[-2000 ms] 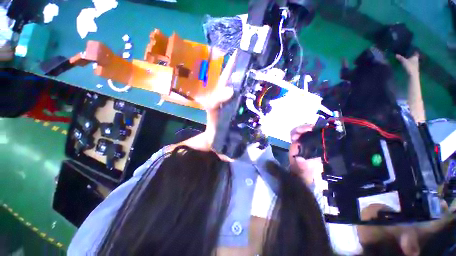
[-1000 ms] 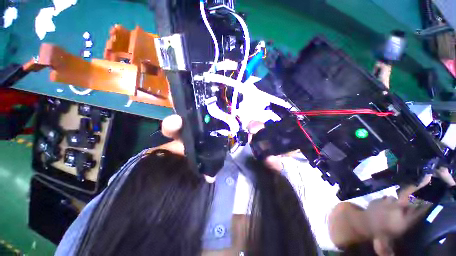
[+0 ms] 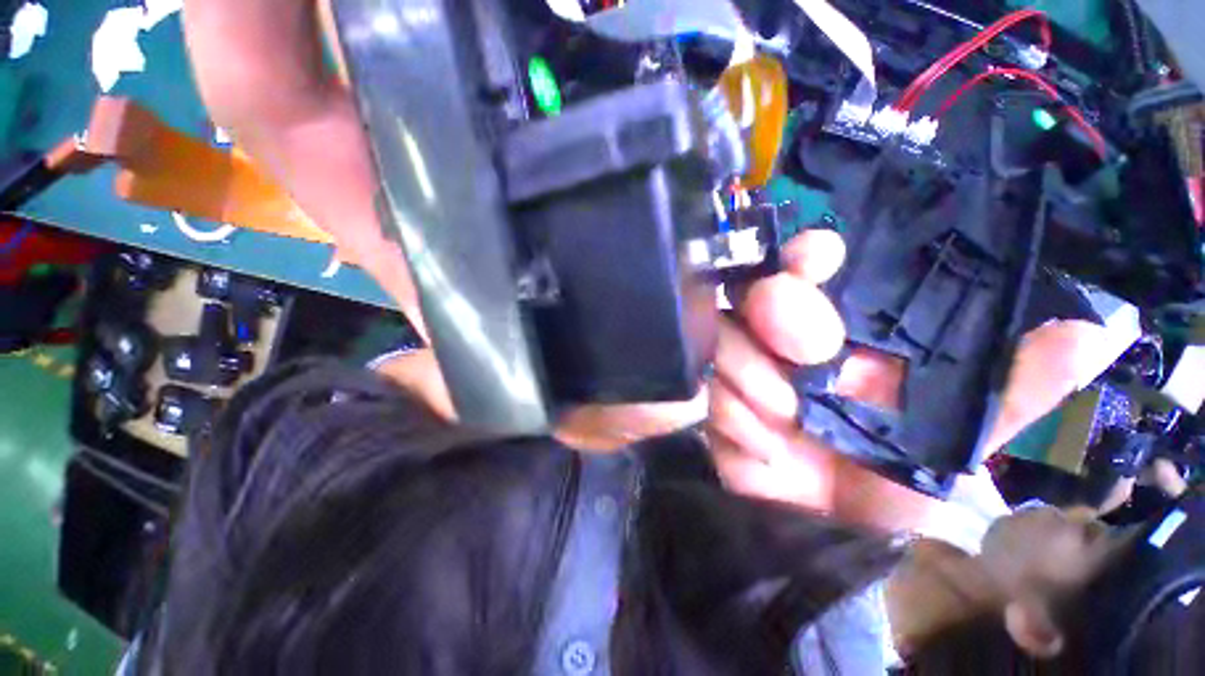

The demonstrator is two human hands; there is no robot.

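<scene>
An opened black device is held up close to the camera. Its left part [image 3: 608, 264] is a thick shell with a boxy black block and a green light. My left hand [image 3: 297, 159] is around its outer side, with fingertips showing under the block. The right part is a hollow black housing half [image 3: 945, 297] with red wires. My right hand [image 3: 780, 357] holds its lower inner edge; skin shows through its opening. My right fingertips are beside a small white connector [image 3: 743, 247]; whether they touch it is unclear. White and orange ribbon cables [image 3: 753, 119] run between the parts.
An orange fixture [image 3: 198, 172] stands on the green bench at left. Below it, a lined bin [image 3: 172, 324] holds several black units. Another person's head [image 3: 1037, 568] is close at lower right. Dark hair covers the bottom of the view.
The opened device has come closer to the camera and turned, so the boxy block and the hollow inside of the right half now show. The left hand shows more.
</scene>
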